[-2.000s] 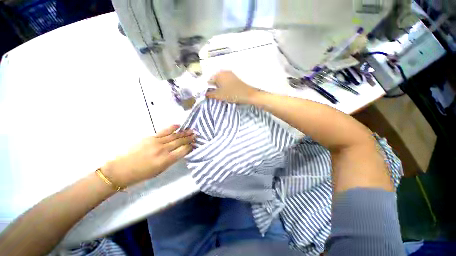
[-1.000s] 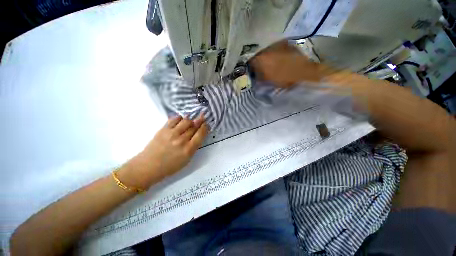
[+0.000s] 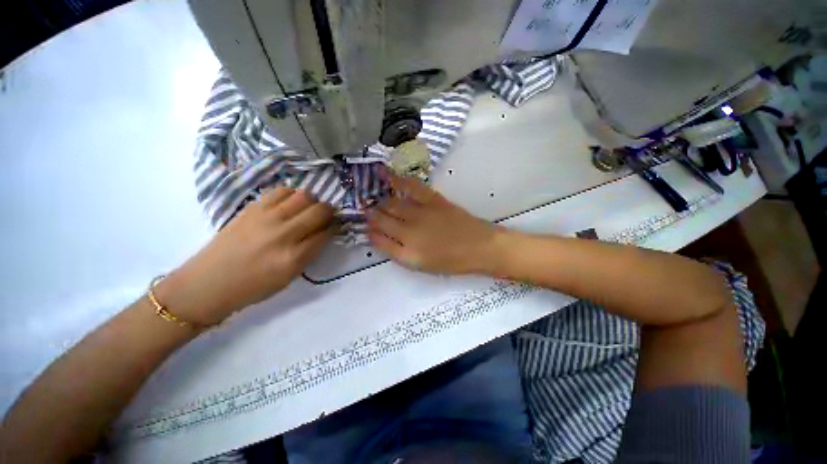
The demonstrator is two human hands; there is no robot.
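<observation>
A grey-blue and white striped garment piece [image 3: 238, 163] lies bunched under the sewing machine head [image 3: 349, 54], with part of it behind the needle area. My left hand [image 3: 281, 240] has curled fingers on the cloth, left of the needle, gripping it. My right hand [image 3: 424, 227] lies with its fingers on the cloth at the right of the needle, beside the cream round knob [image 3: 410, 158]. The presser foot and needle are mostly hidden by cloth and fingers.
More striped cloth [image 3: 580, 362] hangs on my lap at the right. Black-handled tools [image 3: 660, 181] lie right of the machine bed. A ruler scale [image 3: 363, 340] runs along the front edge. A paper note [image 3: 580, 23] is on the machine head. A brown tab [image 3: 587, 235] sits beside my right forearm.
My right hand has come down from behind the machine head to the cloth at the needle. My left hand has shifted left and curled its fingers. More striped cloth shows behind the needle area.
</observation>
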